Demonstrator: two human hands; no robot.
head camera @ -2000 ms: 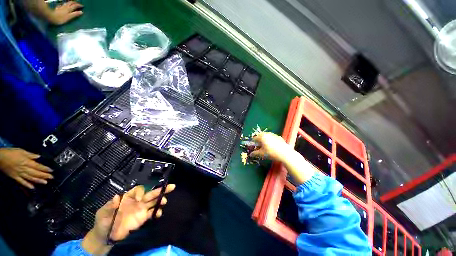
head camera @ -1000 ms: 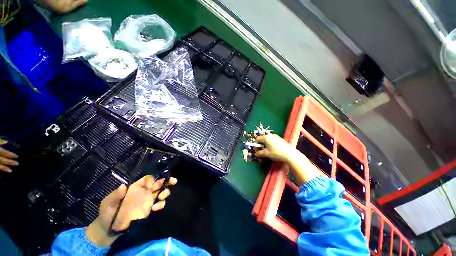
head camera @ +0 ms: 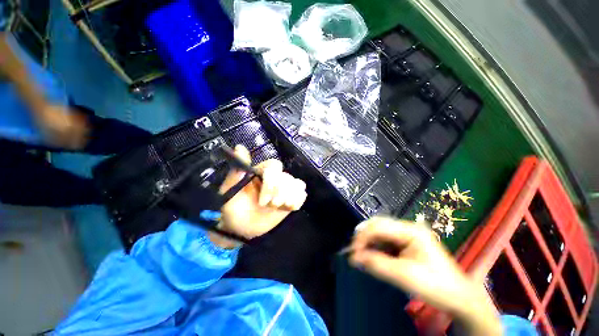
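Observation:
My left hand (head camera: 263,197) holds a thin black phone middle frame (head camera: 226,187), tilted above the lower-left black tray. The frame is blurred and partly blends into the dark tray behind it. My right hand (head camera: 404,259) is to its right, over the bench edge, thumb and forefinger pinched together. A thin dark tip, likely the tweezers (head camera: 345,250), juts from those fingertips; the rest is hidden. The two hands are apart. A loose pile of small tan and white slivers (head camera: 446,207) lies on the green bench just beyond my right hand.
Black blister trays (head camera: 394,164) overlap on the bench, with a crinkled clear bag (head camera: 341,105) on top. White parts bags (head camera: 263,25) and a white roll (head camera: 288,63) lie behind. A red-orange tray (head camera: 479,243) is at right, a blue bin (head camera: 190,52) upper left. Another person's blurred arm (head camera: 59,125) is at left.
The view has swung, so the bench items sit further right. My right hand has left the sliver pile and come towards my left hand, which has turned and still holds the frame.

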